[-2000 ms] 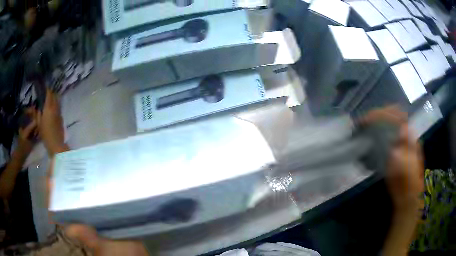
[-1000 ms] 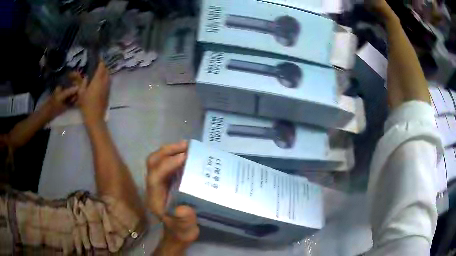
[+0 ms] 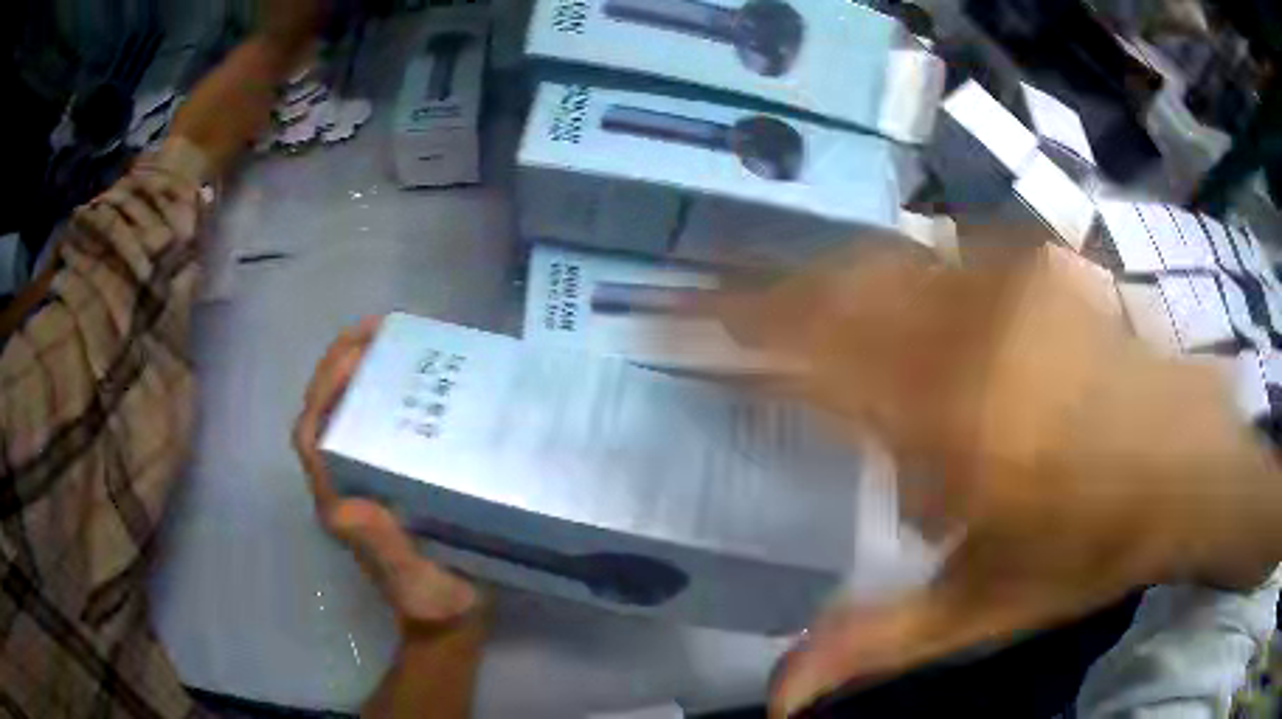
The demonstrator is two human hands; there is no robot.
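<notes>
A long retail box (image 3: 591, 450) lies at a slant in front of me, its printed text face up and a dark fan picture on the side facing me. My left hand (image 3: 387, 520) grips its left end, thumb on the near side. My right hand (image 3: 970, 421) is large and blurred at the box's right end, fingers and thumb spread. A bit of white flap shows beside it. Whether it touches the box, and what is inside that end, cannot be told.
Unclosed boxes (image 3: 703, 169) with fan pictures lie stacked beyond, flaps to the right. A small fan-printed box (image 3: 439, 106) stands at the back. White-topped cartons (image 3: 1160, 239) stand in rows at right. A neighbour's plaid sleeve (image 3: 106, 365) is at left, near scattered white pieces (image 3: 316, 113).
My right hand has come back from the upper right to the box's right end. The held box shows further left. The neighbour's arm has moved up and away.
</notes>
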